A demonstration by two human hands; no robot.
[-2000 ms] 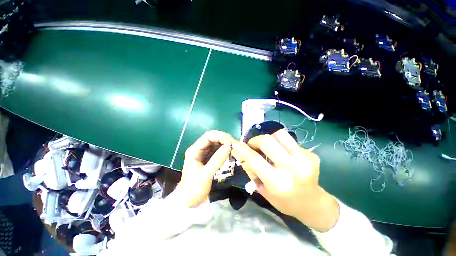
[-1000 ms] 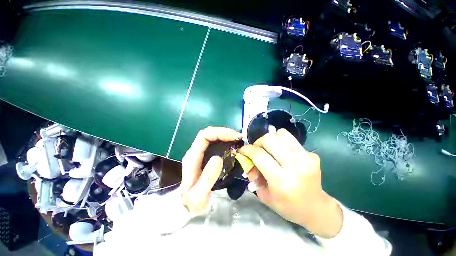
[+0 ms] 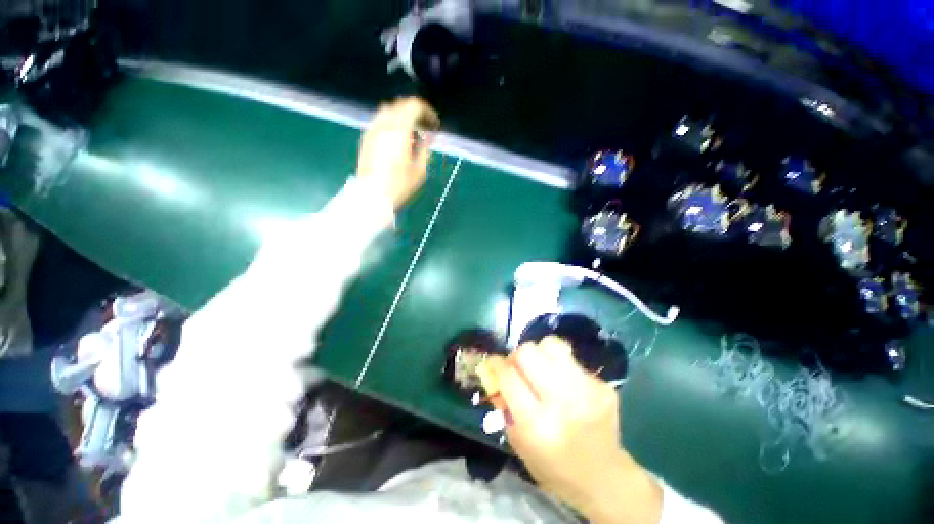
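Observation:
A white camera housing (image 3: 535,294) lies on the green surface, its black round cup (image 3: 584,343) partly behind my right hand. A white tail cable (image 3: 630,295) curves right from it. My right hand (image 3: 563,415), with yellow finger covers, grips the right edge of a small dark round module (image 3: 468,362) with a pale, metallic face, left of the cup. A small white piece (image 3: 495,421) shows below those fingertips. My left hand (image 3: 395,151) is stretched out to the far edge of the green surface, blurred, fingers curled; whether it holds anything is unclear.
Bluish board modules (image 3: 707,208) lie on the dark strip at upper right. A fine whitish strand tangle (image 3: 783,394) lies on the green bench (image 3: 256,133) at right. White housings (image 3: 118,358) are piled at lower left. Another white and black unit (image 3: 435,46) stands beyond the far edge.
My left hand has let go of the dark module and moved forward and left to the far edge. My right hand stays near the cup. The view has shifted.

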